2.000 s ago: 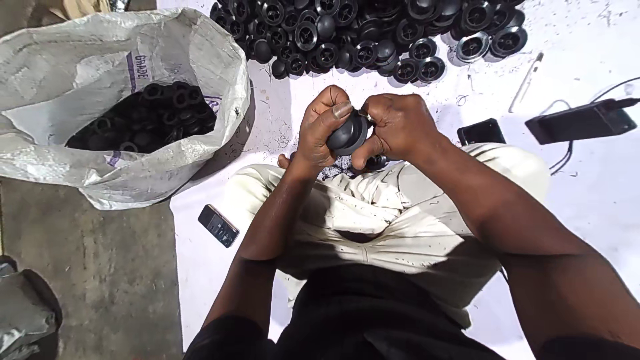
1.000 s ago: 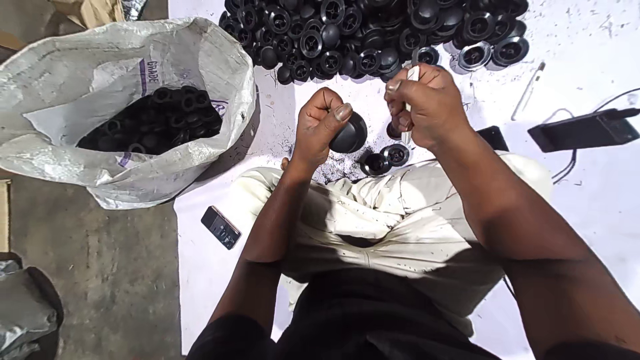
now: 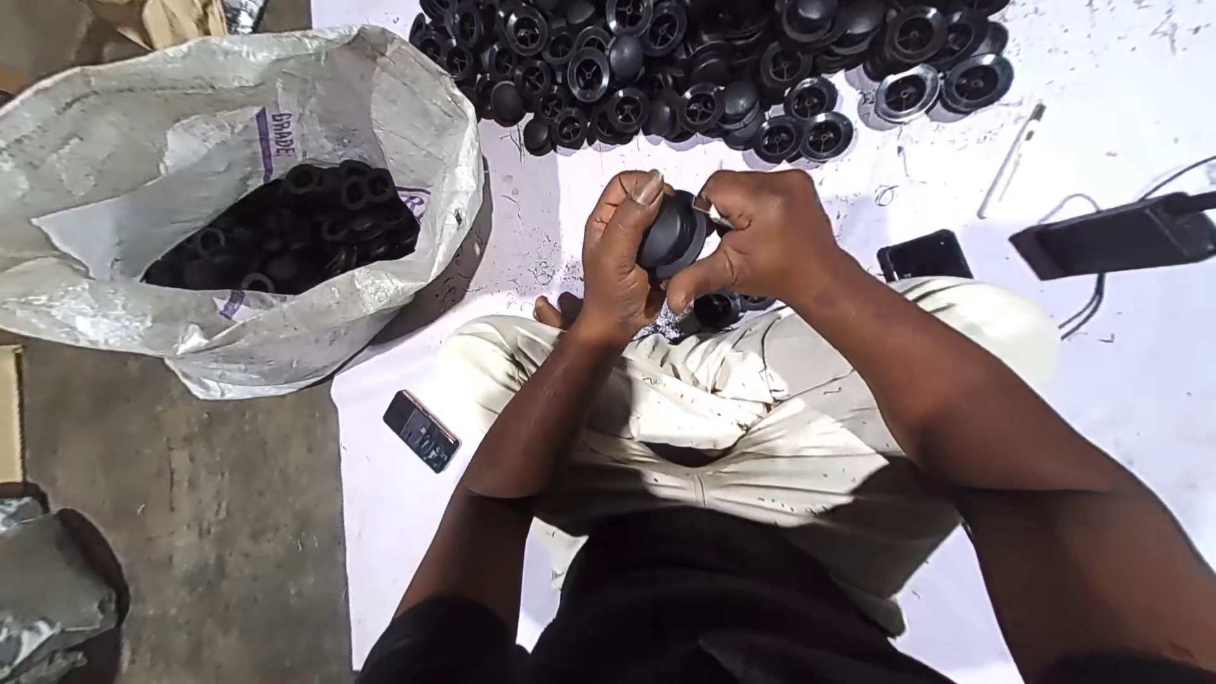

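My left hand grips a round black plastic cap with a flanged rim, its smooth domed side toward the camera. At the rim's right side is my right hand, closed around a small tool of which only a short light part shows between the fingers; its kind cannot be told. Below the hands, a few more black round parts lie by my crossed legs, among dark shavings. A large heap of similar black parts spreads over the white sheet beyond my hands.
At the left stands a white woven sack holding many black parts. A mobile phone lies beside my left knee. On the right are a black phone-like object, a black device with a cable and a white pen-like stick.
My right hand, apart from the cap and holding a light-coloured tool one second ago, has come back against the cap's rim. My left hand still holds a cap.
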